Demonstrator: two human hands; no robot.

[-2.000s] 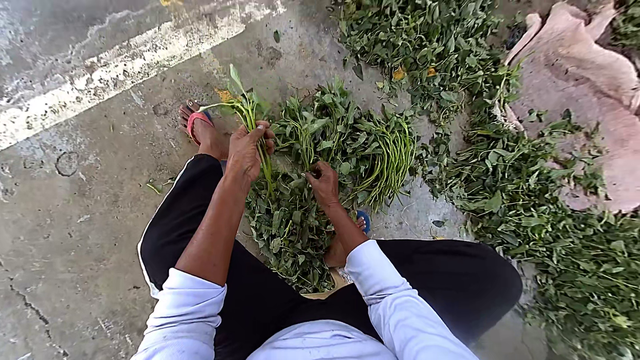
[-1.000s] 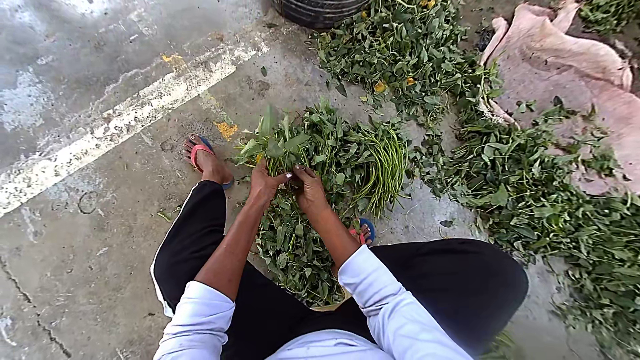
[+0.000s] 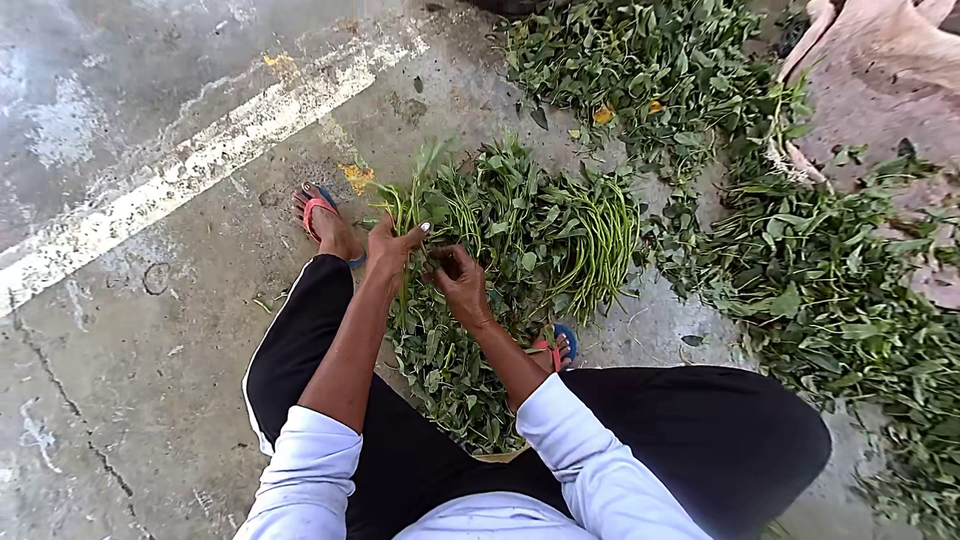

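My left hand (image 3: 391, 246) is closed around a small bunch of leafy green stems (image 3: 407, 201), whose ends stick out above and below the fist. Close by on the right, my right hand (image 3: 459, 281) has its thumb and fingertips together near the lower part of that bunch; whether they pinch a stem is too small to tell. Beneath both hands lies a heap of cut leafy greens (image 3: 457, 375). At its right side rests a bundle with long bare stems (image 3: 600, 240), laid side by side.
More loose greens (image 3: 810, 300) spread along the right, beside a pinkish sheet (image 3: 862, 97), with another pile (image 3: 637, 60) at the top. My sandalled feet (image 3: 326, 221) flank the heap. A painted white line (image 3: 225, 161) crosses the concrete floor.
Two seconds ago my hands were farther apart, the left raised with the stems and the right low at the heap. They met over the greens and are now slightly separated.
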